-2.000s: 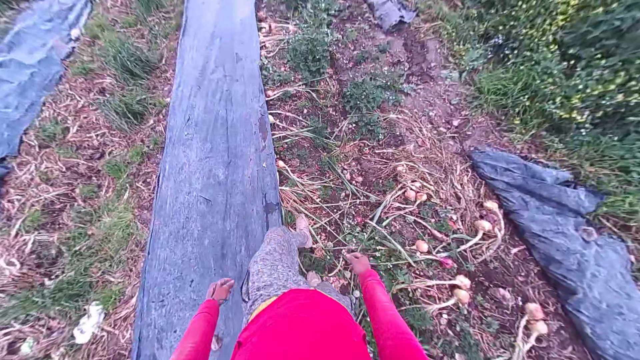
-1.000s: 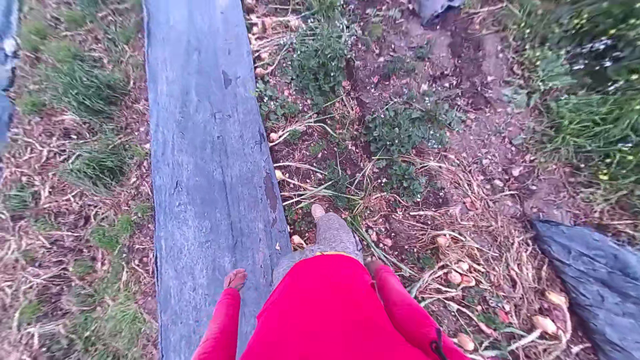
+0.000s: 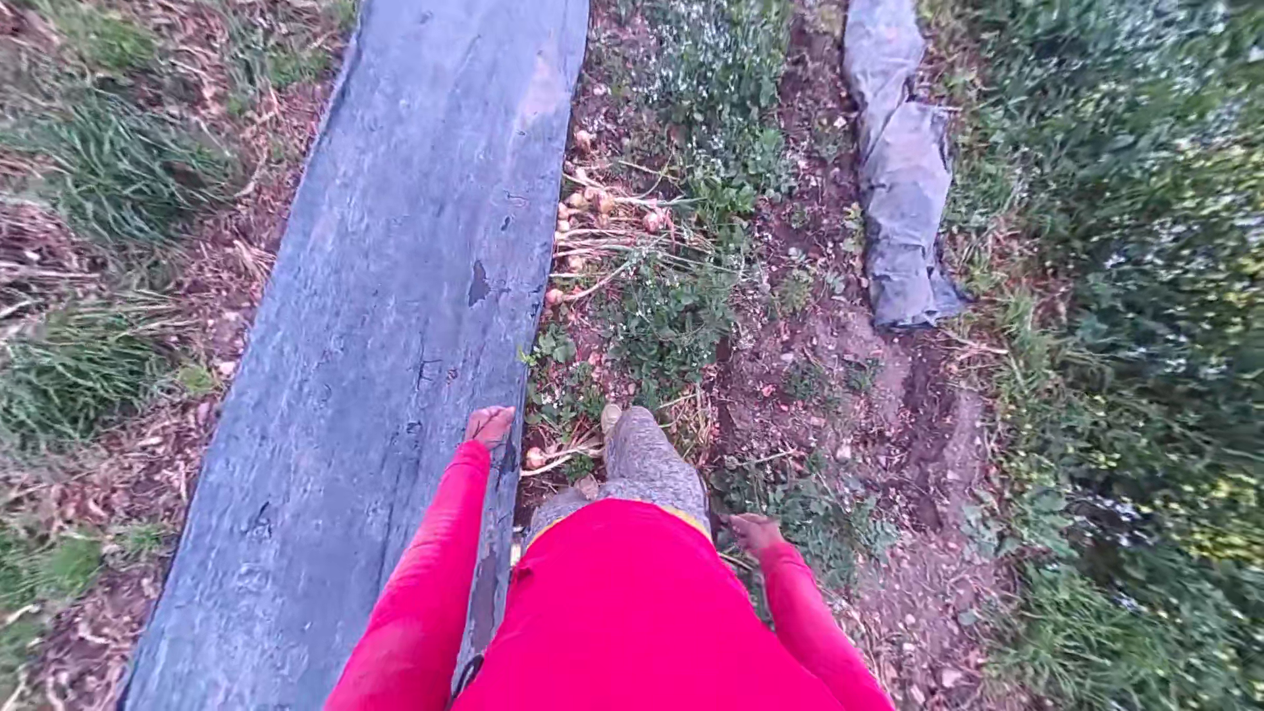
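Observation:
My left hand (image 3: 491, 427) hangs over the right edge of a long strip of dark ground-cover sheet (image 3: 395, 296), with nothing seen in it; how its fingers are set is unclear. Low beside my right hip is my right hand (image 3: 754, 533), above soil and weeds, its fingers partly curled and too blurred to read. A single onion (image 3: 535, 458) with dry leaves lies on the soil just right of my left hand. Farther ahead, several pulled onions (image 3: 602, 202) with long tops lie along the sheet's edge.
Low green weeds (image 3: 671, 326) grow in the soil strip ahead. Crumpled grey sheet (image 3: 904, 188) lies at the upper right, beside dense green plants (image 3: 1136, 296). Grass tufts (image 3: 128, 168) and dry stalks border the left side.
The view has moved forward along the strip. The onions that lay at the right in the earlier frames are out of view, and a heap of onions by the sheet's edge shows ahead.

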